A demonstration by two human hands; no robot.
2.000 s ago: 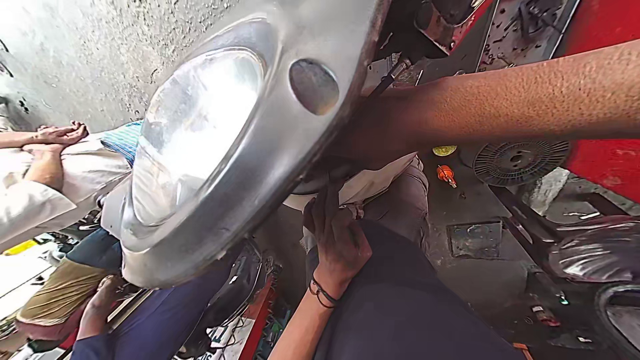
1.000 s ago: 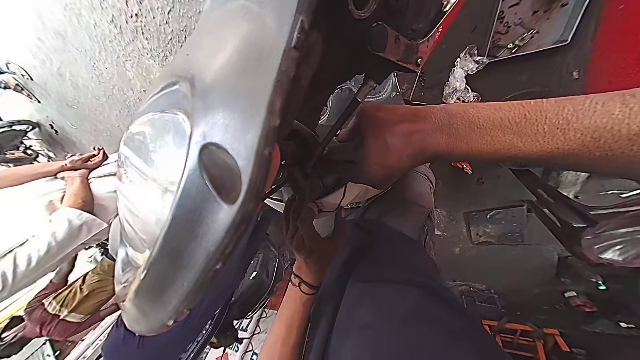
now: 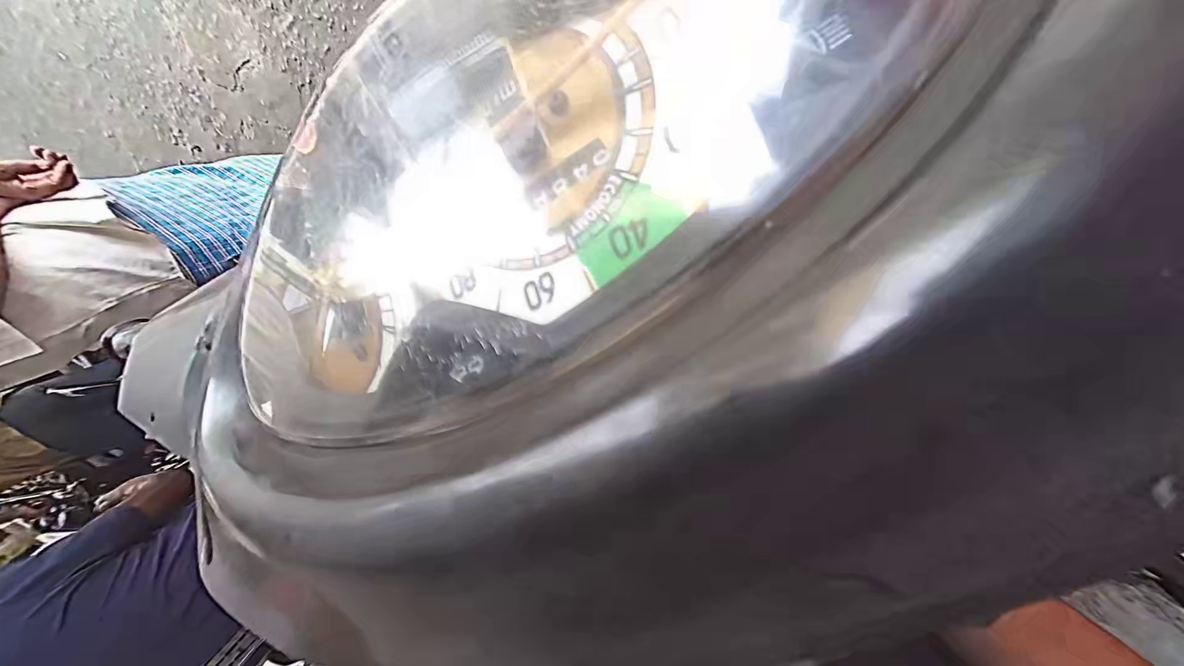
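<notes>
A scooter's instrument cluster [image 3: 555, 213] fills most of the head view, very close, under a clear lens with strong glare. Its speedometer dial [image 3: 564, 111] has an orange centre and a green band at the rim. Around the lens runs a glossy grey plastic cowl [image 3: 647, 499], which covers the lower and right parts of the view. Below the cowl, at the bottom right, shows a patch of bare skin [image 3: 1054, 634], perhaps my forearm; whose it is cannot be told. Neither of my hands is visible, so what they hold or touch is hidden.
At the left, a person's hand [image 3: 42, 176] is near a blue checked cloth [image 3: 199, 208]. Lower down, another person's hand [image 3: 153, 492] shows beside a dark blue sleeve [image 3: 83, 564]. A rough grey wall [image 3: 176, 74] stands behind.
The view has moved much nearer to the instrument cluster. Both my hands, seen one second ago beneath the cowl, are out of sight now.
</notes>
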